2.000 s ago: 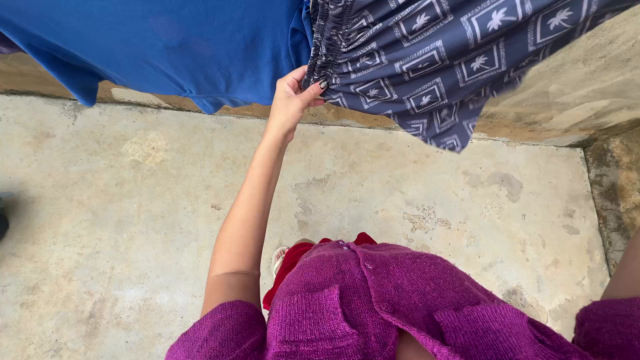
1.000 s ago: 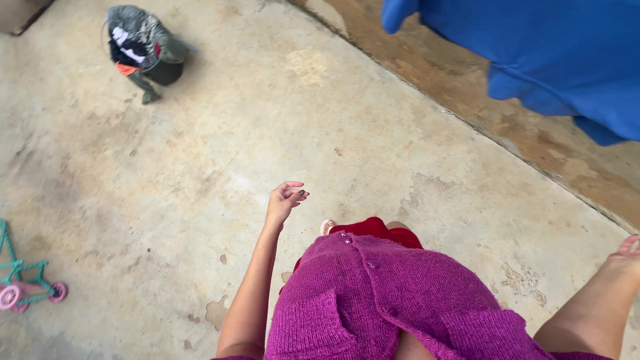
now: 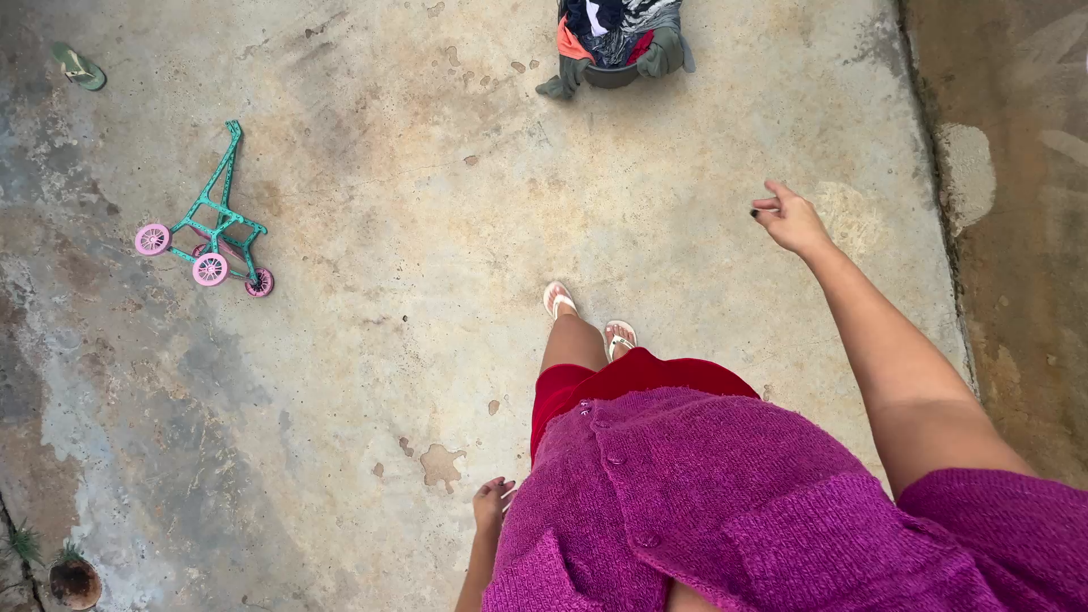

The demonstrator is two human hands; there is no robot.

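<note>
My right hand point(image 3: 789, 217) hangs over the concrete floor at the right, fingers apart and nothing in them. My left hand point(image 3: 493, 503) is low beside the purple knitted cardigan point(image 3: 680, 493), its fingers partly curled and holding nothing that I can see. Ahead, at the top of the view, a dark bucket point(image 3: 612, 78) is heaped with clothes point(image 3: 608, 34) in navy, grey, orange and red, and some grey-green cloth hangs over its rim. Neither hand touches the bucket or the clothes.
A teal toy stroller frame point(image 3: 217, 212) with pink wheels lies on the concrete floor point(image 3: 382, 255) at the left. A green flip-flop point(image 3: 79, 67) is at the upper left. A stained wall point(image 3: 1011, 255) runs along the right, and a round hole point(image 3: 75, 583) is at the lower left.
My left hand, which held the patterned cloth's gathered edge two seconds ago, has let go of it. The view has turned left, away from the hanging cloths and towards the bucket.
</note>
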